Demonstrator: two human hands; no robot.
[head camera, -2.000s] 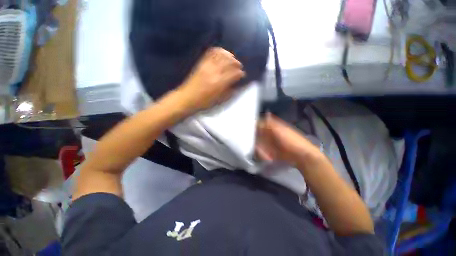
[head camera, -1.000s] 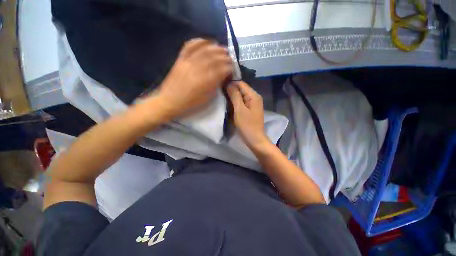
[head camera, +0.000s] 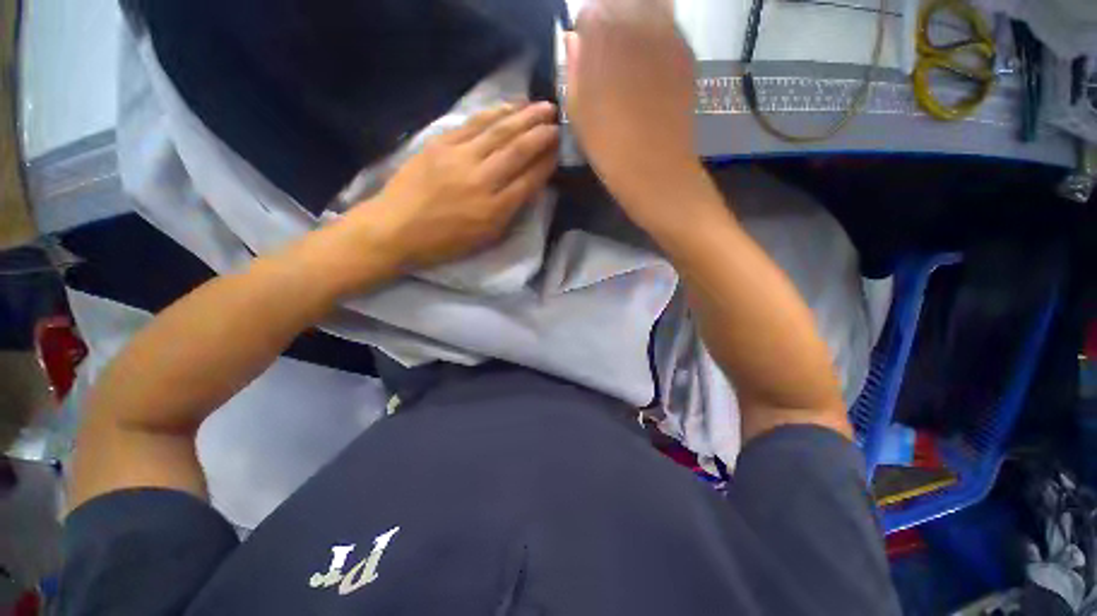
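A black panel (head camera: 325, 84) joined to a light grey garment panel (head camera: 577, 315) lies over the table edge and down onto the lap. My left hand (head camera: 463, 187) lies palm down on the cloth near the panel's right edge, fingers extended and pressing it. My right hand (head camera: 626, 78) is raised at the top of the view, at the cloth's right edge by a dark strip. It is blurred and its fingertips are partly cut off, so what it grips cannot be told.
Yellow-handled scissors (head camera: 954, 60) and a dark tool (head camera: 1026, 78) lie at the table's right. A thin cable (head camera: 830, 135) loops over the table-edge ruler (head camera: 722, 94). A blue plastic crate (head camera: 896, 373) stands below right. Grey cloth (head camera: 283, 439) lies low on the left.
My right hand has moved up and away from the cloth's lower edge to the table's edge. My left hand has flattened on the cloth, slightly lower. The view has shifted slightly.
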